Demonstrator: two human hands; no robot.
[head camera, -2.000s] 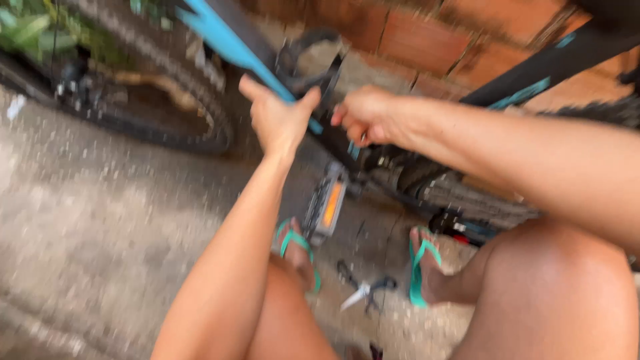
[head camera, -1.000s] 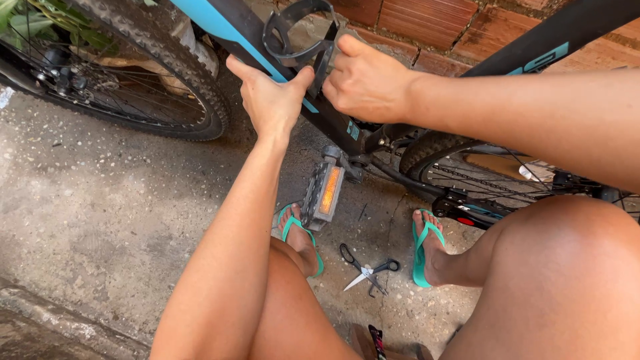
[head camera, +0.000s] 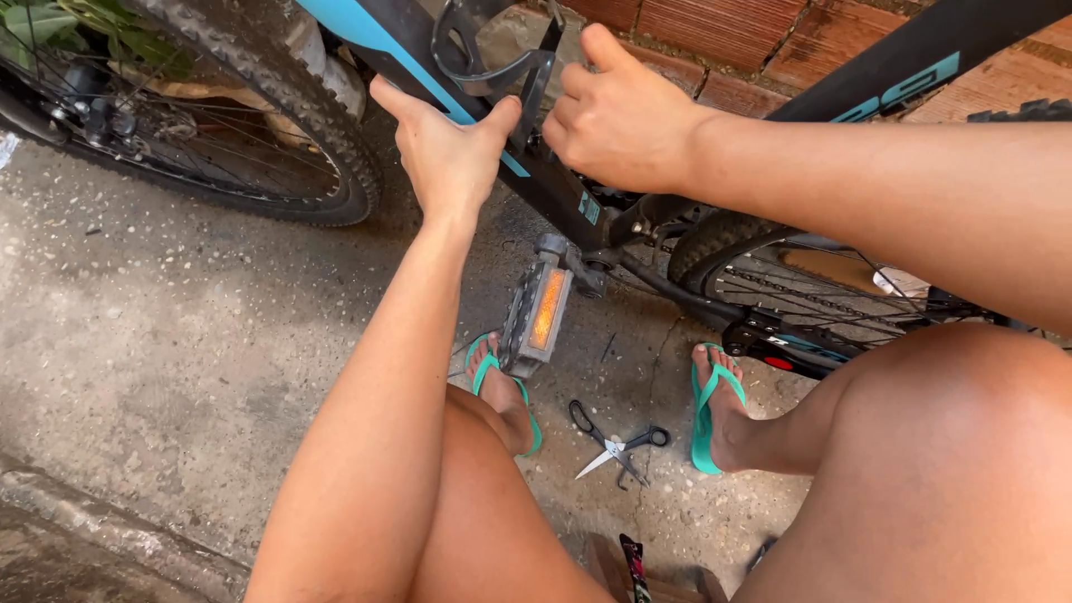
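My left hand (head camera: 448, 151) is wrapped around the black and blue down tube (head camera: 402, 59) of a bicycle, its thumb near the foot of a black bottle cage (head camera: 490, 79). Just right of the cage, my right hand (head camera: 620, 117) is curled with its thumb raised; its fingertips are hidden, so whether it pinches something small cannot be told. The cage stands on the upper side of the tube. Below the hands is a pedal (head camera: 540, 318) with an orange reflector. Open scissors (head camera: 615, 450) with black handles lie on the concrete floor between my feet, touching or beside a small dark hooked piece.
The front wheel (head camera: 335, 176) is at the upper left, the rear wheel (head camera: 712, 251) at the right. A brick wall (head camera: 712, 38) stands behind the frame. My feet in green flip-flops (head camera: 712, 410) flank the scissors. A raised concrete edge (head camera: 109, 519) runs along the lower left.
My right hand has shifted slightly away from the bottle cage, and its thumb now points up. My left hand remains on the down tube.
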